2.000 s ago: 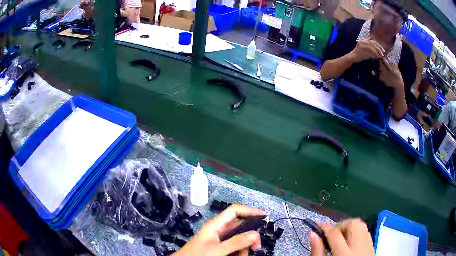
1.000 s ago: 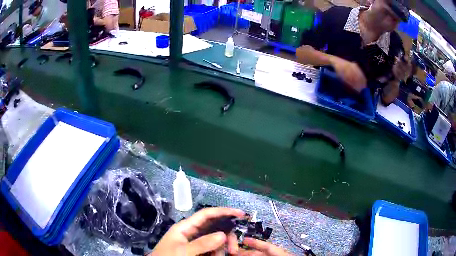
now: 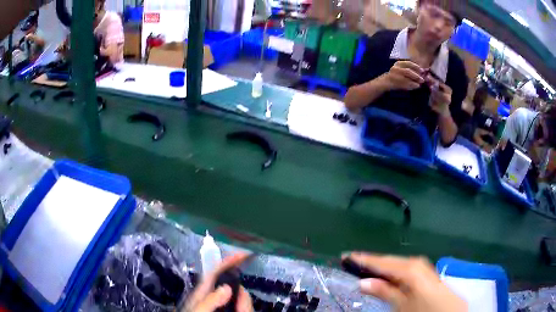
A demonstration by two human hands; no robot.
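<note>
My left hand [image 3: 220,291] is at the bottom centre, cut off by the lower edge, with its fingers around a dark part [image 3: 230,283]. My right hand [image 3: 414,285] is to the right, its fingers closed on the end of a black headband [image 3: 358,267]; the rest of that headband is hidden or out of view. Small black end caps [image 3: 268,285] lie in rows on the grey mat between my hands. A white dropper bottle [image 3: 210,253] stands upright behind my left hand.
A plastic bag of black parts [image 3: 146,274] and stacked blue trays [image 3: 125,204] are at left. Another blue tray [image 3: 501,274] is at right, partly behind my right hand. Beyond, headbands [image 3: 384,194] lie on the green belt [image 3: 292,201]. A person works opposite behind a blue bin [image 3: 399,159].
My hands, close together one second ago, are now apart, the right one further right and holding a headband end. The view has tilted up. The opposite person's hands have come up together.
</note>
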